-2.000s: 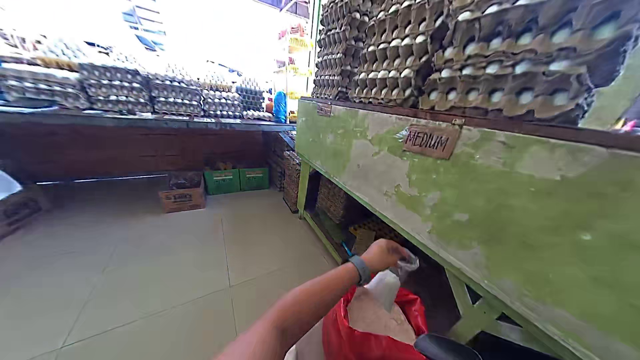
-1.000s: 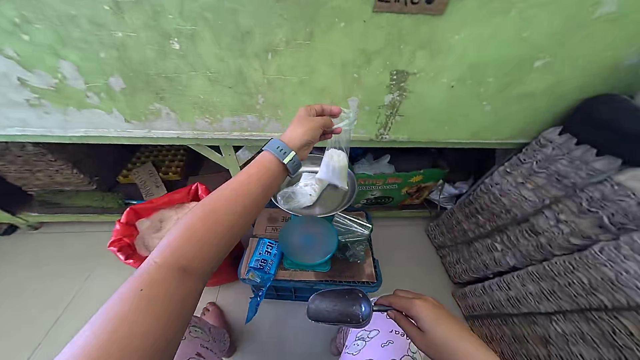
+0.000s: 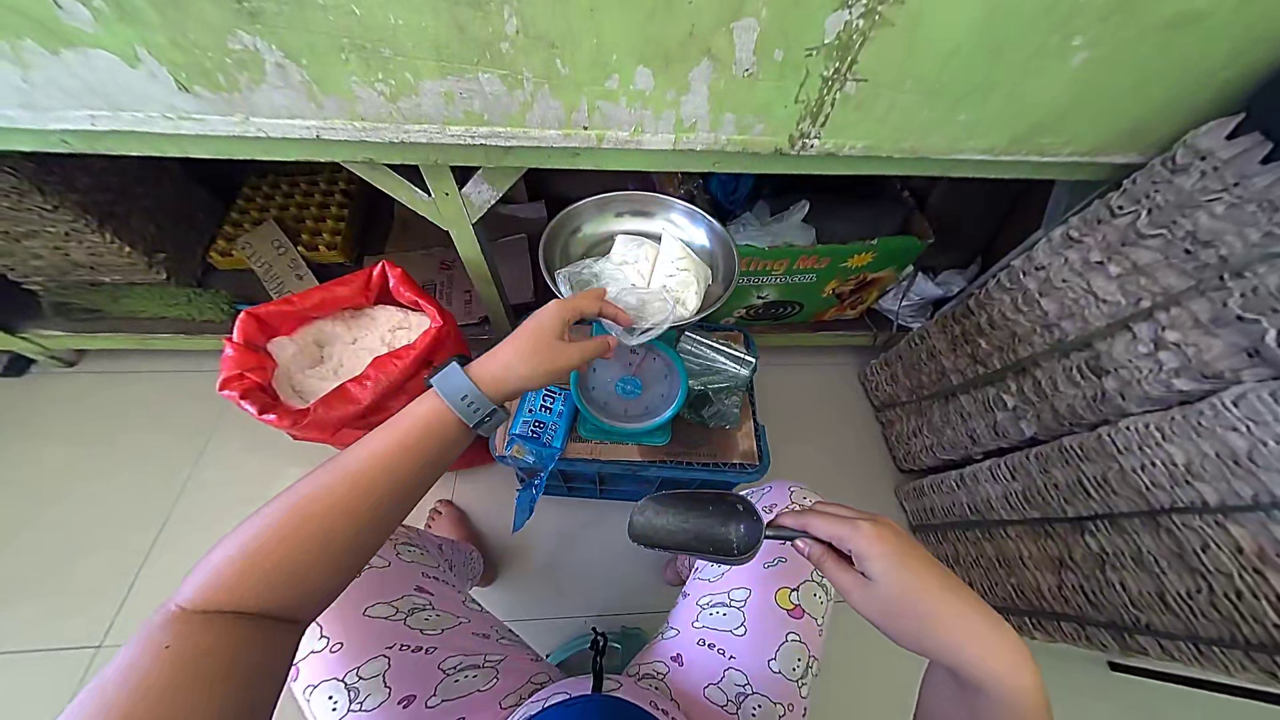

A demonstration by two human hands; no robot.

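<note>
My left hand (image 3: 550,345) is at the near rim of a steel scale bowl (image 3: 715,232), its thumb and fingers apart beside the open top of a clear plastic bag (image 3: 640,312); whether it still pinches the film is unclear. Two bags of white powder (image 3: 680,275) lie in the bowl, on a teal dial scale (image 3: 628,385). My right hand (image 3: 850,550) grips the handle of a dark metal scoop (image 3: 700,525), which looks without contents. Left of the scale stands a red sack (image 3: 250,385) of off-white powder (image 3: 345,350).
The scale rests on cardboard over a blue crate (image 3: 640,480), between a blue printed packet (image 3: 540,430) and clear plastic bags (image 3: 715,375). Stacked egg trays (image 3: 1080,400) stand at right. Behind are a green wooden stand (image 3: 600,150) and a mosquito coil box (image 3: 820,280).
The bag that hung from my left hand above the bowl now lies in it, and that hand has come down and nearer. The view has swung from the wider room toward the scale.
</note>
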